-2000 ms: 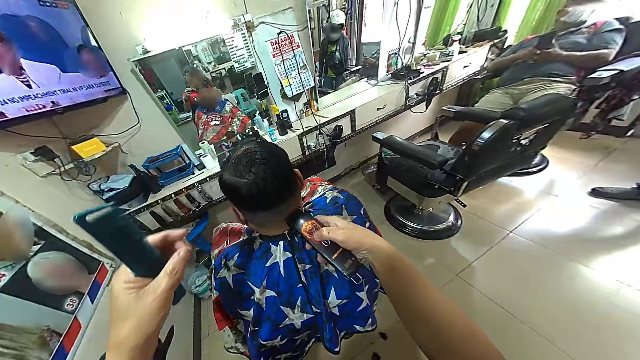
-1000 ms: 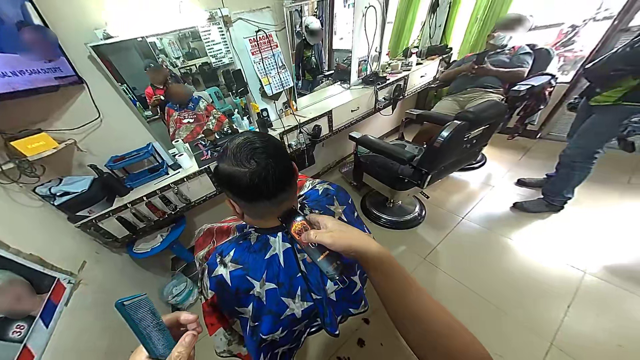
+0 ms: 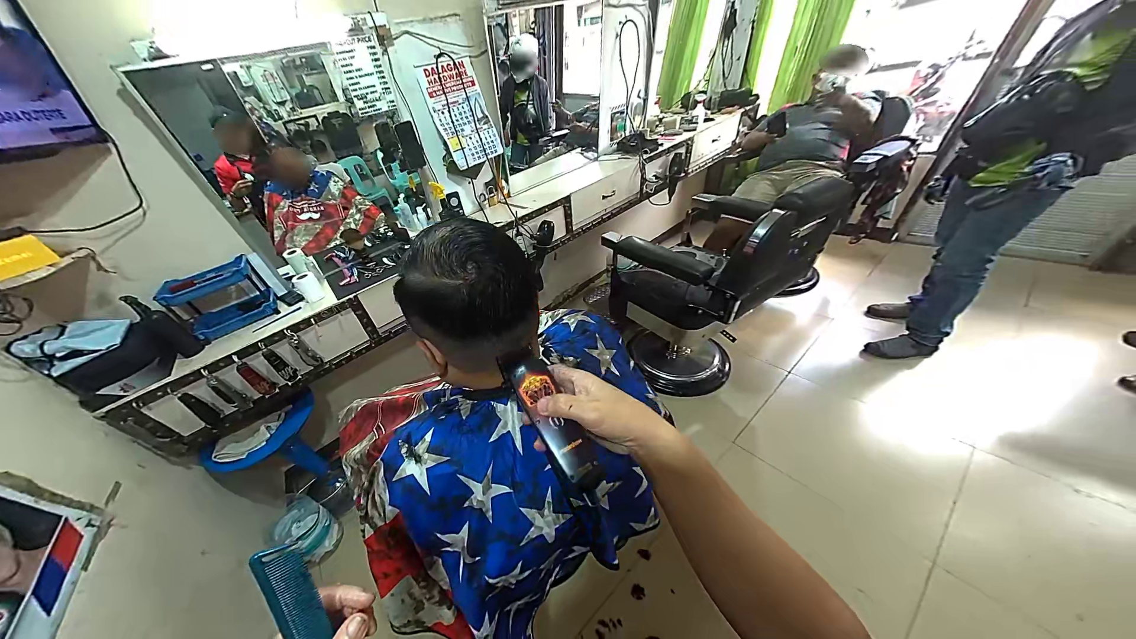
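Observation:
My right hand (image 3: 595,408) is closed around a black hair clipper (image 3: 555,426), its blade end at the lower back of a seated person's head (image 3: 466,293), by the nape. A barber cape (image 3: 488,488), blue with white stars and red at the left side, covers that person's shoulders and back. Low in the view, my left hand (image 3: 342,612) holds a teal comb (image 3: 291,595), its teeth upward and apart from the head; the rest of this hand is cut off by the bottom edge.
Ahead runs a counter (image 3: 603,191) below mirrors, with a blue plastic rack (image 3: 217,297) and hanging clippers (image 3: 253,377). A black barber chair (image 3: 710,275) stands right. Beyond it a person (image 3: 808,133) sits; another person (image 3: 967,213) stands. A blue stool (image 3: 297,435) is at left.
My left hand with the comb has moved down, away from beside the cape. The right hand keeps the clipper at the nape. The view has turned right, and a standing person has come into it.

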